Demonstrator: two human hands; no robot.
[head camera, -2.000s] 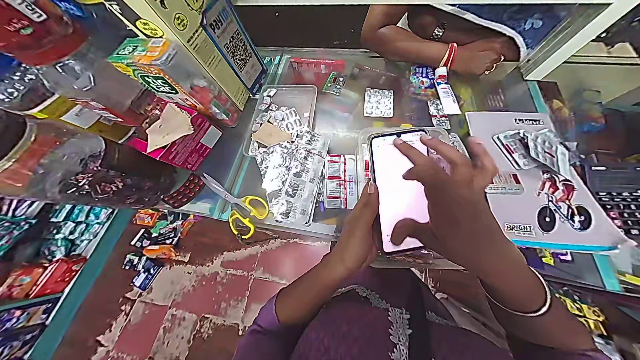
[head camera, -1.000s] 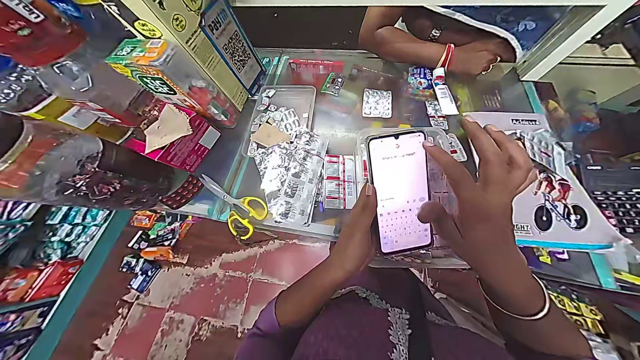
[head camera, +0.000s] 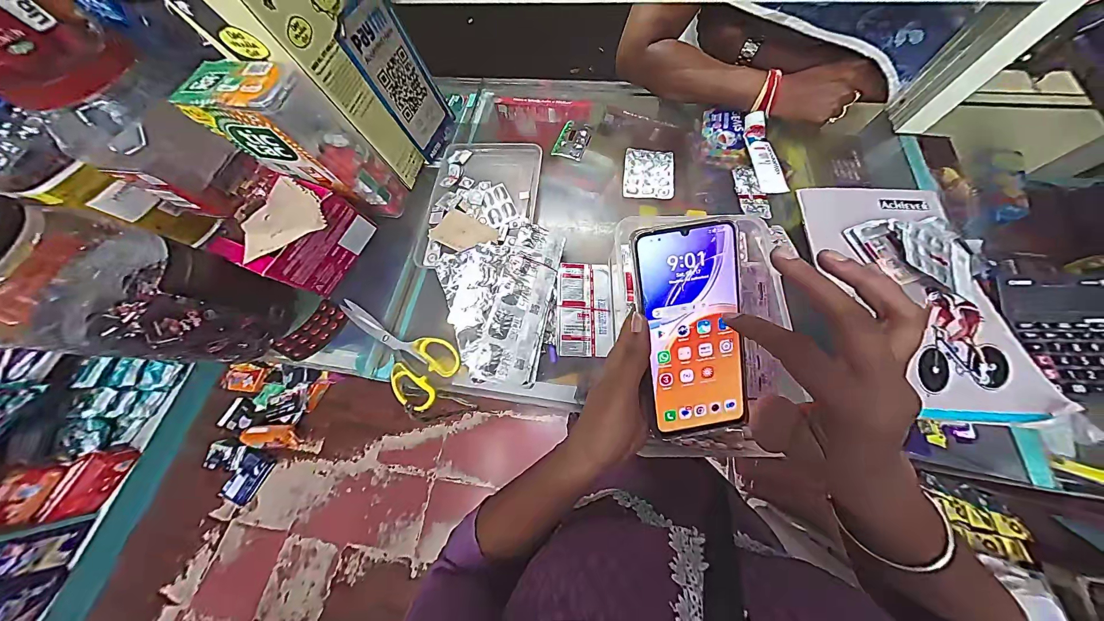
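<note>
A lit smartphone (head camera: 694, 345) stands out near the middle of the view, its screen showing rows of app icons. My left hand (head camera: 608, 392) grips it along its left edge. At the phone's right, my right hand (head camera: 841, 354) has its fingers spread, one fingertip at or just over the screen. Beneath the phone is a clear plastic tray (head camera: 768, 302) with packs in it. Left of that lie red and white medicine strips (head camera: 586, 310) and a pile of silver blister packs (head camera: 504, 302). Yellow-handled scissors (head camera: 414, 358) rest at the counter's edge.
Plastic jars (head camera: 112, 285) and a sweets box (head camera: 276, 129) crowd the left. Across the glass counter rest another person's forearms (head camera: 733, 86). A white tube (head camera: 765, 164) lies near them. A notebook (head camera: 975, 345) carries blister packs at right, beside a black calculator (head camera: 1056, 328).
The phone's screen has gone from a pale page with a keyboard to a colourful home screen. My right hand's fingers have shifted beside and over the screen.
</note>
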